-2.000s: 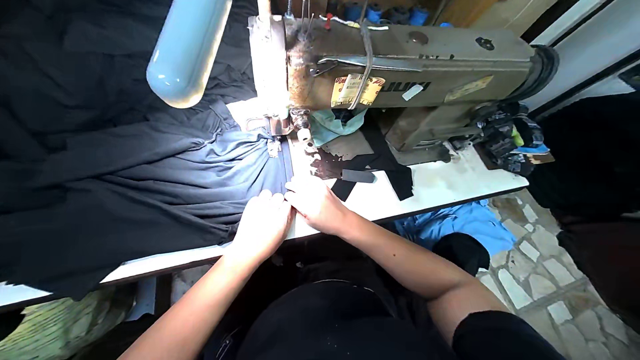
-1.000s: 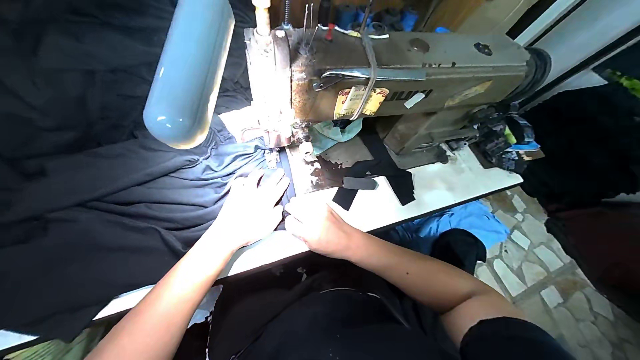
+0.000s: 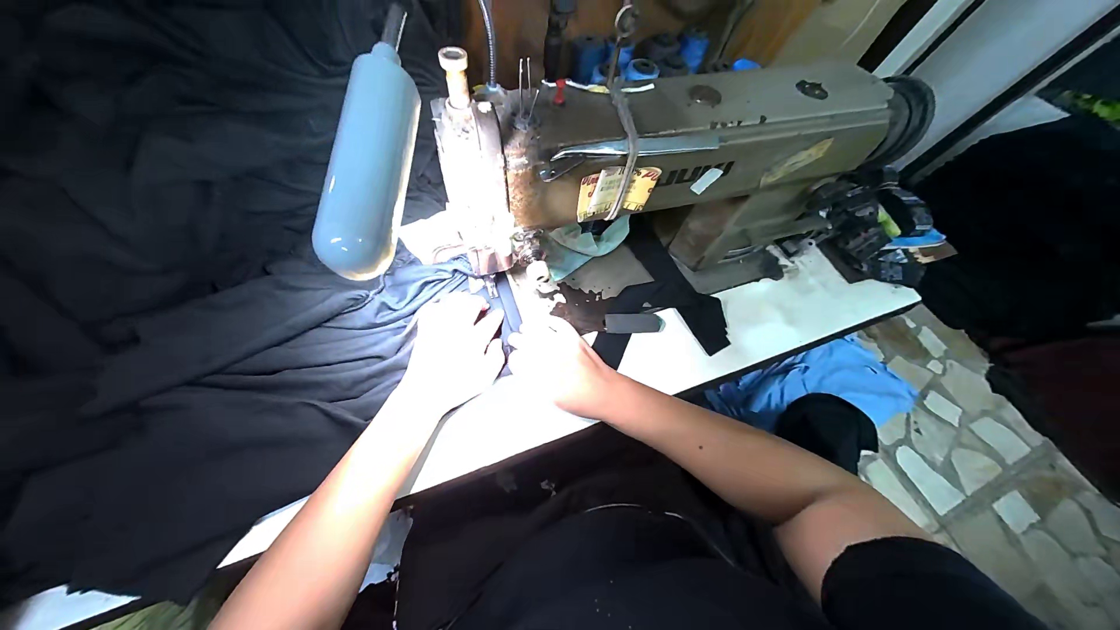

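A Juki industrial sewing machine (image 3: 700, 131) stands across the white table, its needle area at the centre under bright light. Dark fabric (image 3: 297, 341) lies gathered at the left and runs up to the presser foot (image 3: 481, 282). My left hand (image 3: 457, 350) rests on that fabric just before the foot, fingers spread. Close to the right of it, my right hand (image 3: 560, 363) has its fingers curled at the fabric's narrow edge strip (image 3: 509, 306); glare hides the fingertips, so its grasp is partly unclear.
A blue-grey lamp (image 3: 367, 166) hangs at the left of the machine head. Black fabric scraps (image 3: 691, 306) and a dark-handled tool (image 3: 633, 324) lie right of my hands. Blue thread spools (image 3: 643, 70) stand behind the machine. Blue cloth (image 3: 822, 381) hangs below the table's front edge (image 3: 752, 363).
Since two seconds ago, my left hand has moved up and away from my right hand, toward the presser foot, and its fingers have spread over the fabric. Lately, my right hand has also moved nearer the foot.
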